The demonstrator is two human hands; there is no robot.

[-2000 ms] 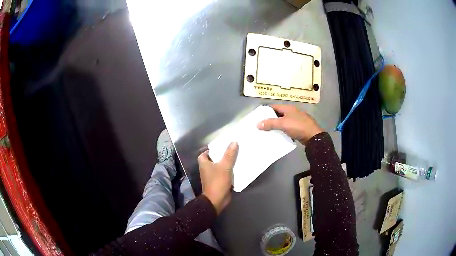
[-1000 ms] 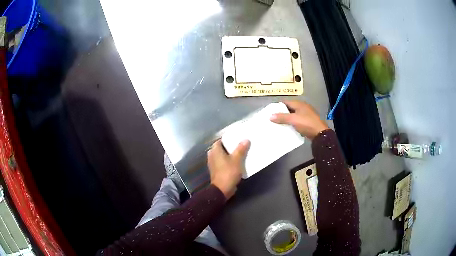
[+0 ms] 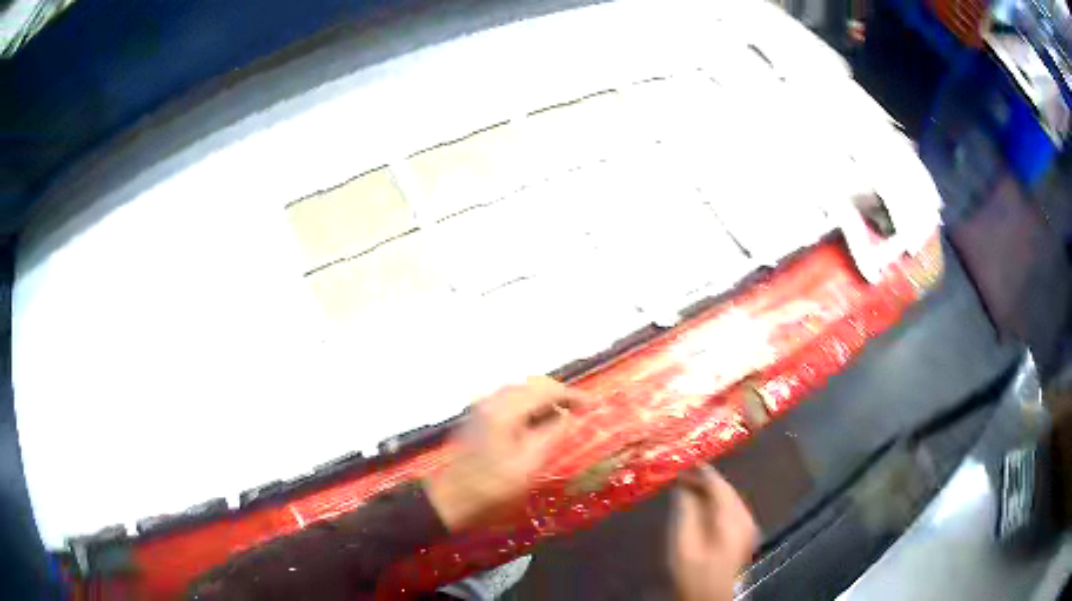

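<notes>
A wide white sheet (image 3: 212,352) lies on the press bed. Several openings in it show tan rectangles (image 3: 353,217) with thin white strips between them. My left hand (image 3: 500,446) is blurred over the red front edge, near the sheet's front border, with its fingers bent; I see no piece in it. My right hand (image 3: 709,534) is lower and further right, in front of the red edge, also blurred; its finger and thumb are close together and I cannot tell whether anything is between them.
The red, film-wrapped front edge (image 3: 705,382) runs along the bed. A loose white flap (image 3: 879,252) hangs over it at the right. The grey metal table (image 3: 940,540) is at the lower right. A blue tub (image 3: 999,117) is at the upper right. Dark machine parts lie behind the sheet.
The view has turned from the metal table to the press bed. The white stack that both hands held is out of sight, and the hands are now apart.
</notes>
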